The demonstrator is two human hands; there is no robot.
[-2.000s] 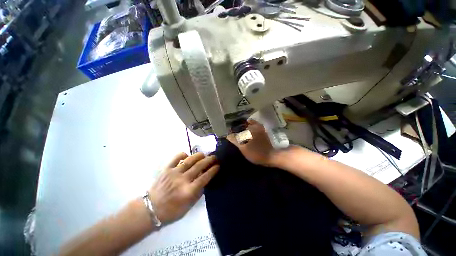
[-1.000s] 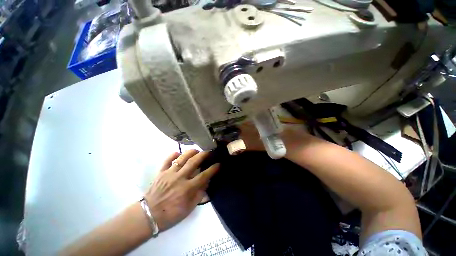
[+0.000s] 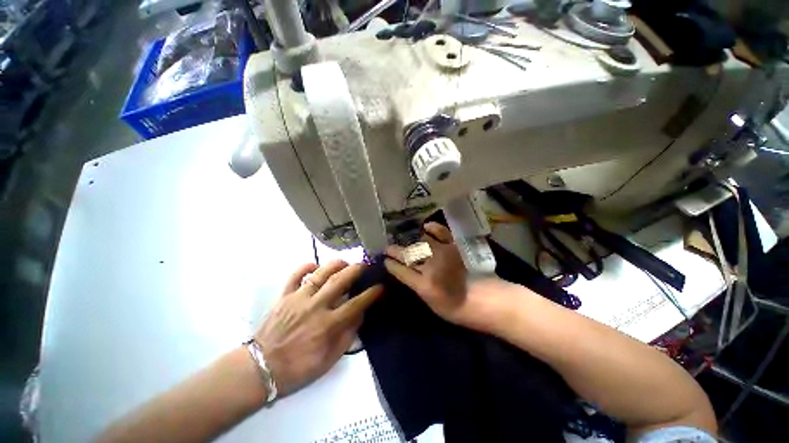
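Observation:
The black fabric piece (image 3: 441, 363) lies under the needle area and hangs over the table's front edge. My left hand (image 3: 316, 329) lies flat on its left edge, fingertips near the needle, with a bracelet on the wrist. My right hand (image 3: 441, 272) is on the cloth just right of the needle, partly behind small machine parts, fingers bent and gathering the cloth. The cream sewing machine head (image 3: 346, 112) stands over both hands. The presser foot and needle are mostly hidden by fingers and the head.
Black straps (image 3: 636, 258), one with a yellow mark, and black scissors handles (image 3: 554, 247) lie under the machine arm. A blue crate (image 3: 186, 108) with plastic bags is at the back left. A ruler scale (image 3: 368, 430) runs along the front edge. Pale tapes (image 3: 735, 268) hang at right.
My right hand has come back toward me and shows more from behind the machine parts. More black cloth shows to the right of my right wrist. My left hand stays at the cloth's left edge.

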